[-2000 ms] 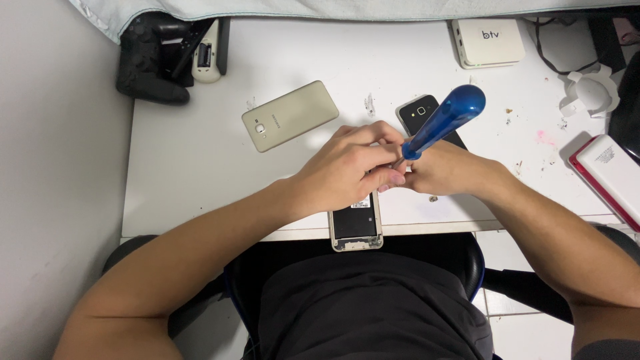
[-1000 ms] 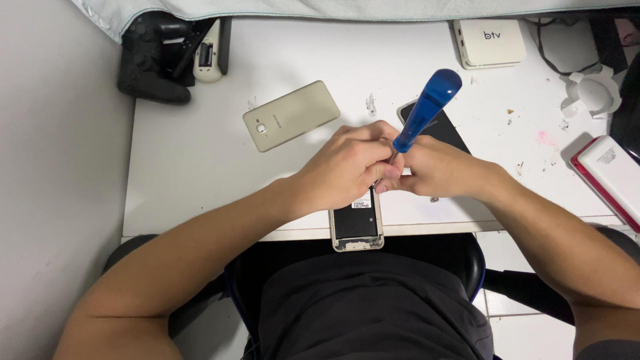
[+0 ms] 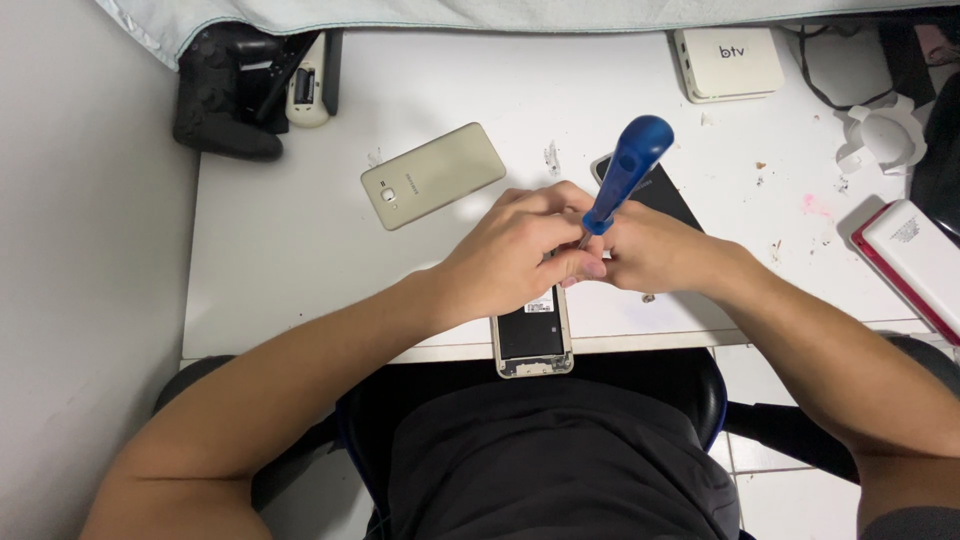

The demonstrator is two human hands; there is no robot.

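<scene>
An opened smartphone (image 3: 531, 337), its back off, lies at the desk's front edge with its lower end jutting past it. My left hand (image 3: 525, 251) covers the phone's upper part, thumb and fingers closed around the shaft of a blue-handled screwdriver (image 3: 630, 169). Close against it, my right hand (image 3: 652, 247) has its fingers curled beside the shaft; what they grip is hidden. The screwdriver's handle leans up to the right, and its tip cannot be seen. A gold phone back cover (image 3: 433, 176) lies to the upper left. Behind my right hand is a dark phone or cover (image 3: 667, 196), partly hidden.
Game controller (image 3: 217, 97) and white remote (image 3: 307, 94) sit at the back left. A white box (image 3: 727, 66) stands at the back right, near a white plastic piece (image 3: 883, 141). A white and red device (image 3: 911, 262) lies at the right edge. Small debris dots the white desk (image 3: 300, 247).
The screwdriver's handle has swung from leaning far right to a steeper angle between the first frame and the later ones. Both hands have stayed over the opened phone.
</scene>
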